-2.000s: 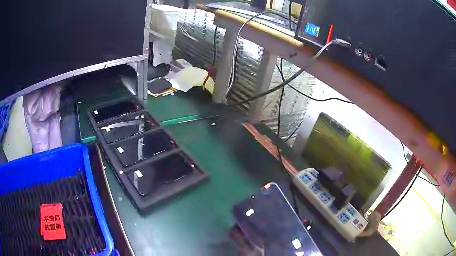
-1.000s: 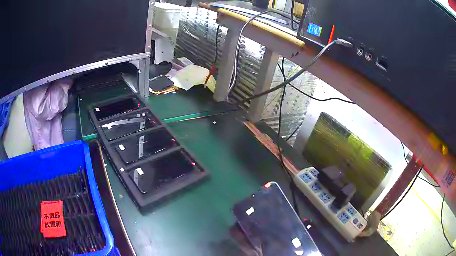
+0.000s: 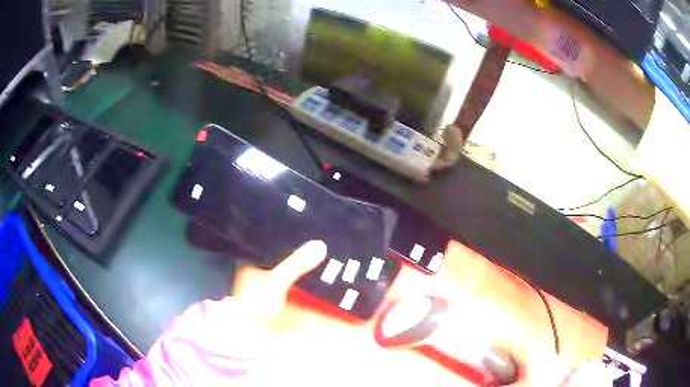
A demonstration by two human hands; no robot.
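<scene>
Several black glossy phones (image 3: 257,204) with small white labels lie overlapped in a fanned group at the centre. My left hand (image 3: 265,291), with a pink sleeve, grips their near side, thumb on top. A white and grey handheld barcode scanner (image 3: 408,317) is just right of the phones, over the red work mat (image 3: 484,283). Another phone (image 3: 412,246) shows partly behind the group. The lower right is overexposed and blurred, so my right hand cannot be made out clearly there.
A black foam tray (image 3: 136,204) holding phones is at left. A blue bin (image 3: 57,280) with a red tag (image 3: 32,351) is at lower left. A white power strip (image 3: 363,136) lies along the back edge. A black cable (image 3: 548,302) crosses the mat.
The view has swung right and down, bringing in the red mat and scanner. My left hand and pink sleeve now show clearly. More phones show together at the centre.
</scene>
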